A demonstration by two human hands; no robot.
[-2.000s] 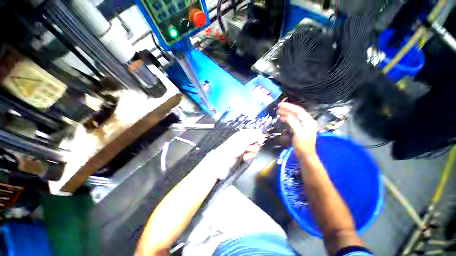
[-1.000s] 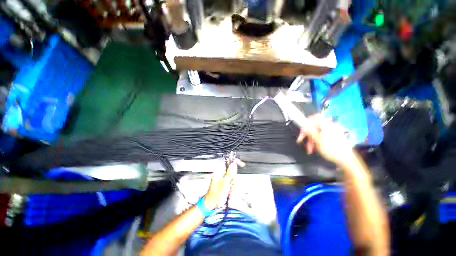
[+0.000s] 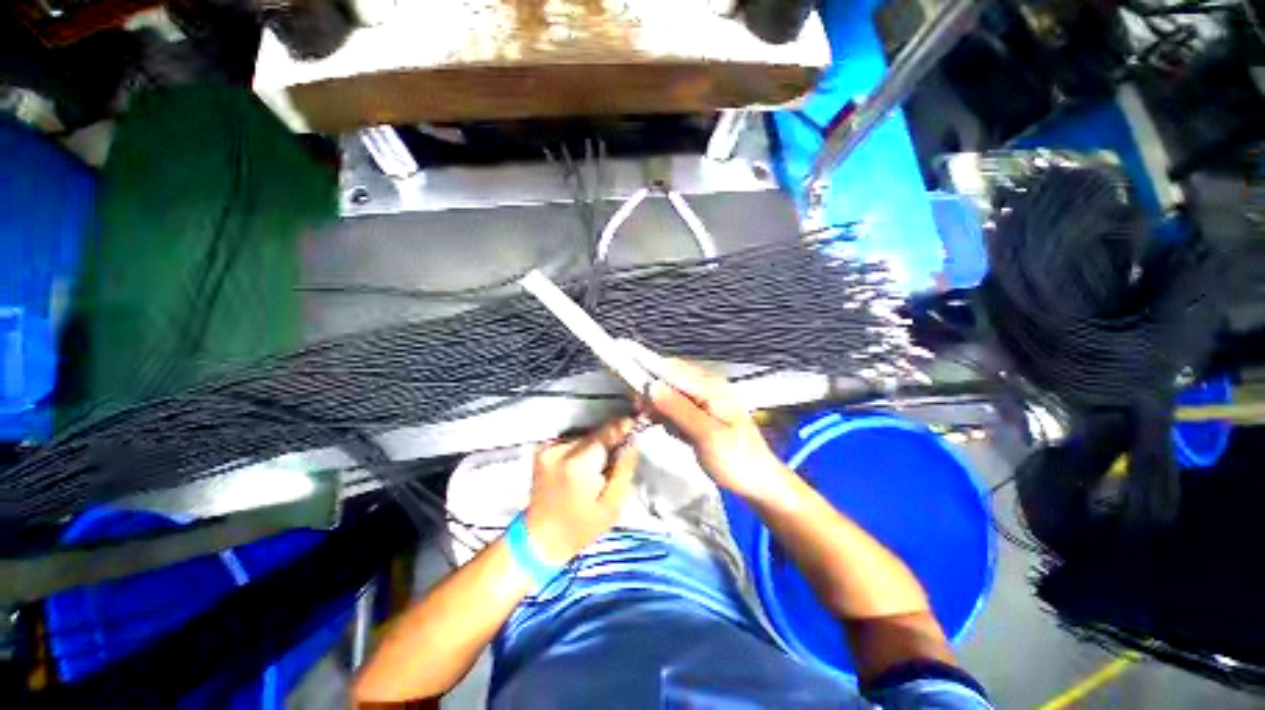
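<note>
My right hand (image 3: 705,416) holds a narrow silver loading bar (image 3: 576,316), which points up and left over the cables. My left hand (image 3: 576,488) is close beside it at the bar's lower end, fingers pinched on cable ends (image 3: 631,433); the exact contact is partly hidden by the fingers. A long bundle of thin black cables (image 3: 458,347) lies across the bench, its silver tips (image 3: 881,322) fanned out at the right. Pliers with pale handles (image 3: 662,208) lie in an open V before the mold. A few cables stand up beside them.
The upper platen (image 3: 555,94) hangs above the silver plate (image 3: 486,183). A green surface (image 3: 194,264) is at left. A blue bucket (image 3: 888,520) stands right of my lap, which bears a white cloth (image 3: 486,499). Coiled cables (image 3: 1075,264) are at far right.
The view has turned from the right side to the bench before the press. My right hand has come back from near the pliers with the bar, and my hands are now together above my lap.
</note>
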